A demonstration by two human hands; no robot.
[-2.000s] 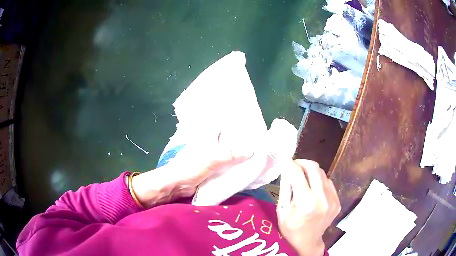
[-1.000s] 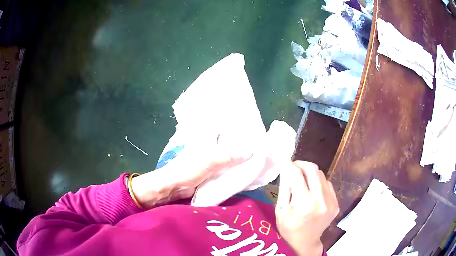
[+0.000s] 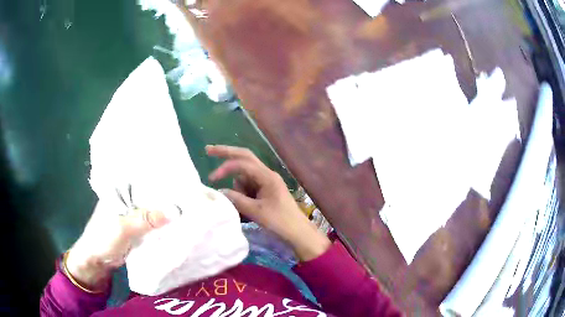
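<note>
A large, floppy white piece (image 3: 139,136), perhaps leather or cloth, is held up over my lap, with its far end pointing away and a soft folded bundle (image 3: 192,247) at its near end. My left hand (image 3: 121,232) grips it at the lower left, and part of the hand blends into the glare. My right hand (image 3: 254,189) is just right of the piece with its fingers apart and slightly curled, and nothing shows in it. Its thumb is close to the folded bundle; I cannot tell if they touch.
White paper pattern pieces (image 3: 421,136) overlap on the reddish-brown table (image 3: 291,124) to the right. A long white roll (image 3: 508,229) lies along the far right. A white scrap pile (image 3: 198,71) is beside the table's left edge, above the green floor.
The view has swung right, showing more of the table and the roll. My right hand has come away from the folded end and its fingers have spread. My left hand still holds the piece.
</note>
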